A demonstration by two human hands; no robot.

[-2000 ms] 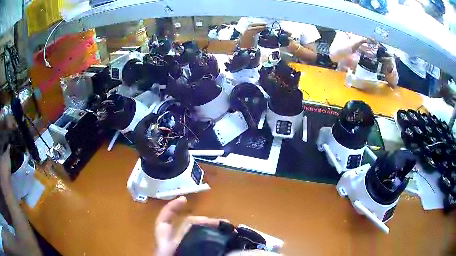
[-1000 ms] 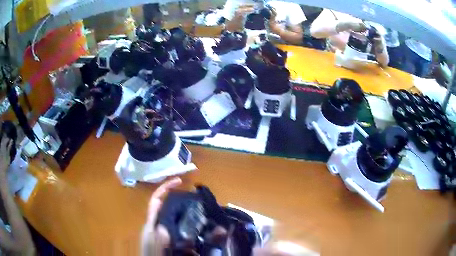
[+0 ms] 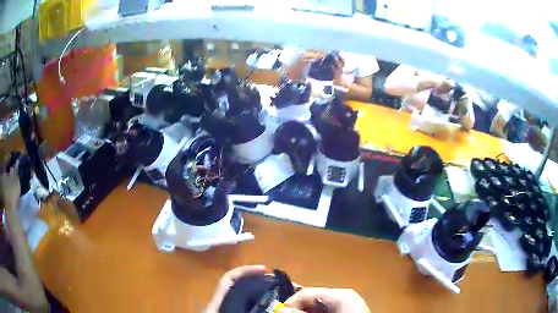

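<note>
A black camera head (image 3: 245, 297) is low in view, cut off by the bottom edge. My left hand (image 3: 235, 279) curls around its left and upper side and holds it. My right hand (image 3: 333, 298) is at its right side, fingertips at a small yellow-and-white part (image 3: 278, 306) against the open head. Finer detail there is hidden or blurred. A part-assembled camera unit (image 3: 202, 205) stands upright just beyond, its black top open with thin coloured wires showing, on a white base.
Two camera units (image 3: 417, 184) (image 3: 453, 238) are at the right. More units (image 3: 245, 122) crowd the back left. Rows of black ring-like parts (image 3: 511, 198) lie far right. A shelf (image 3: 275, 30) crosses overhead. Other people's hands (image 3: 450, 98) (image 3: 12, 189) show across and at left.
The held black head has turned and sits lower in view. The white piece beside it no longer shows. My right hand has come in to its side, with the yellow-and-white part now visible.
</note>
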